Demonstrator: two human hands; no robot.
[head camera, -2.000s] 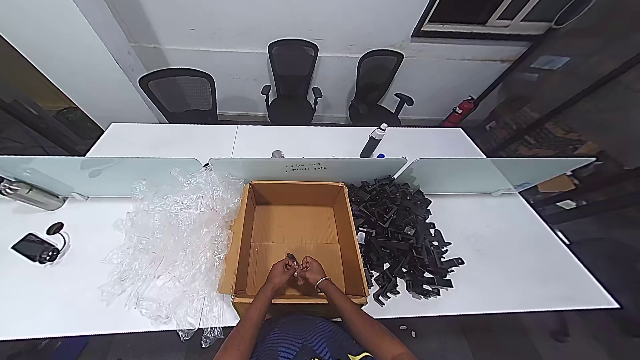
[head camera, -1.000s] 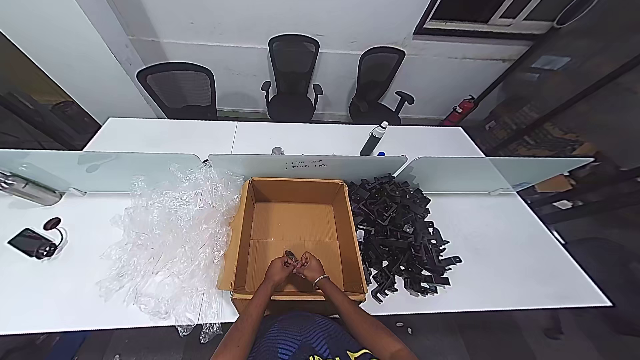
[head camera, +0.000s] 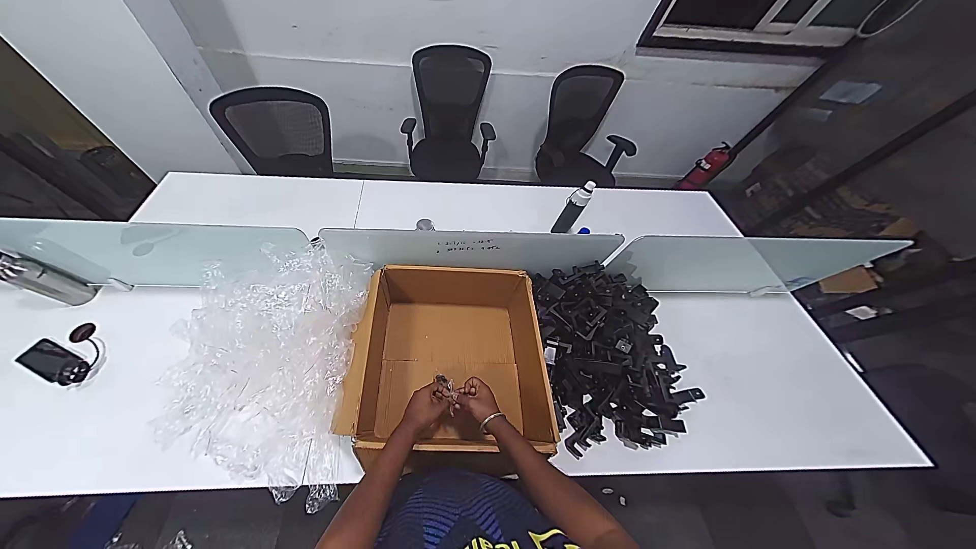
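Observation:
My left hand (head camera: 428, 402) and my right hand (head camera: 476, 398) meet above the near part of a cardboard box (head camera: 367, 358). Between their fingertips is a small clear plastic bag (head camera: 452, 396), with a small dark piece showing at my left fingers; its kind is too small to tell. A bangle circles my right wrist. Left of the box lies a heap of crumpled clear plastic bags (head camera: 259, 374). To its right is a pile of black angled brackets (head camera: 602, 343). The box's visible floor is bare cardboard.
Frosted glass dividers (head camera: 473, 248) stand behind the box, one with handwriting. A dark bottle (head camera: 572, 207) is beyond them. At the left are a steel bottle (head camera: 46, 278) and a black device (head camera: 53, 361) with a cable. Several office chairs (head camera: 451, 107) stand behind the white table (head camera: 793, 396).
Both hands stay close together over the box, with small finger movements around the plastic. The heap and the pile look the same.

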